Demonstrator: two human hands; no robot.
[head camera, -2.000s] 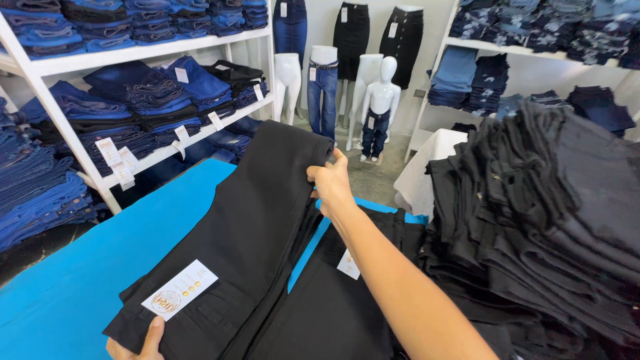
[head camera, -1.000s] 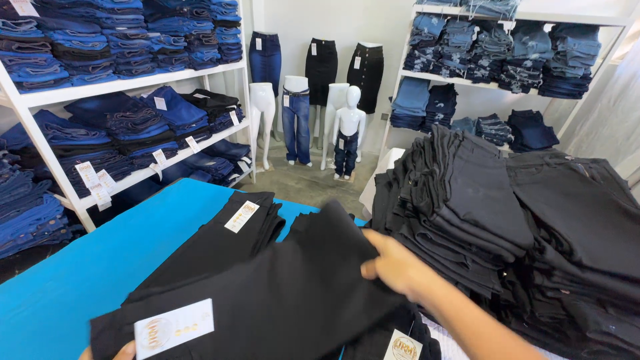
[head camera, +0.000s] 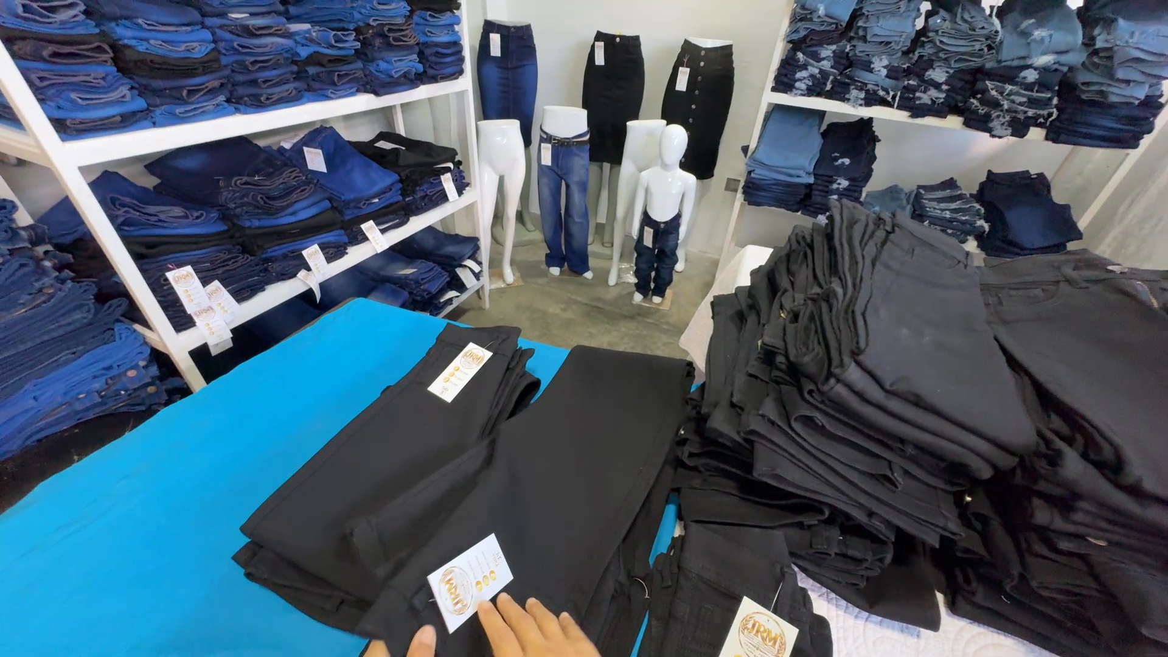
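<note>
Folded black trousers (head camera: 584, 447) with a white paper tag (head camera: 470, 582) lie slanting across the bottom centre. At their near corner my left hand (head camera: 406, 643) pinches the fabric, mostly cut off by the frame's bottom edge. Fingers of my right hand (head camera: 534, 630) rest spread on the cloth just below the tag; its thumb and palm are hidden or out of frame. Under and left of these lie other folded black trousers (head camera: 365, 474), with a tag (head camera: 460, 372) near their upper end. More tagged black trousers (head camera: 730, 566) sit at the lower right.
A blue cloth (head camera: 182, 465) covers the table. Large heaps of black trousers (head camera: 922, 338) rise on the right, above white quilted fabric (head camera: 876, 625). White shelves (head camera: 301, 292) of folded jeans stand left, others (head camera: 912, 114) right. White mannequins (head camera: 663, 196) stand beyond the table.
The trousers with my hands have come down onto the others. My right hand has moved from their far end to beside the tag near my left hand.
</note>
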